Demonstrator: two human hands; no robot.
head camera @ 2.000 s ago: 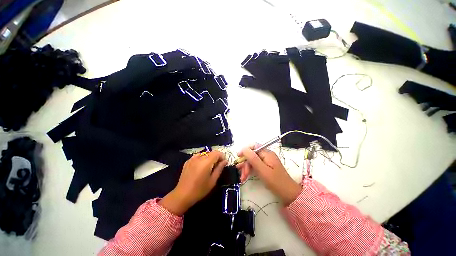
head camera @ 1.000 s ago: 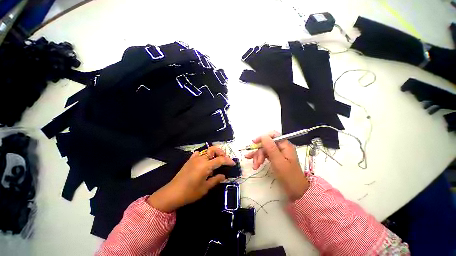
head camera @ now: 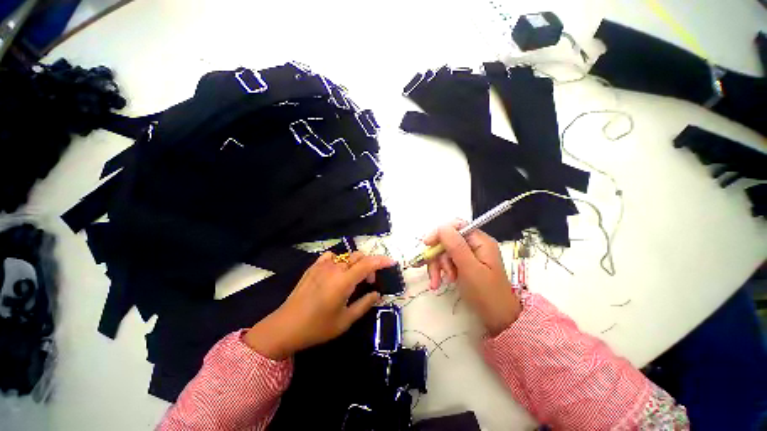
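My right hand (head camera: 473, 268) holds a slim pen-shaped tool (head camera: 486, 219), metallic with a yellowish front part, its tip pointing left at the end of a black strap (head camera: 389, 279). Whether the tip touches is too small to tell. My left hand (head camera: 324, 301) presses and holds that strap end with thumb and fingers. A pale rectangular ring (head camera: 388, 329) lies just below it. A large overlapping pile of black straps (head camera: 210, 185) with more rings spreads to the left and under my left hand.
A smaller black strap pile (head camera: 521, 143) lies beyond my right hand. A pale cord (head camera: 604, 227) loops to its right. A black box (head camera: 536, 31) and more straps (head camera: 656, 67) lie far right. Black small parts (head camera: 59, 135) and a bagged bundle (head camera: 21, 295) lie left.
Since two seconds ago, my right hand has moved slightly right, away from my left fingers, and the tool is tilted more steeply. My left fingers have shifted onto the strap end.
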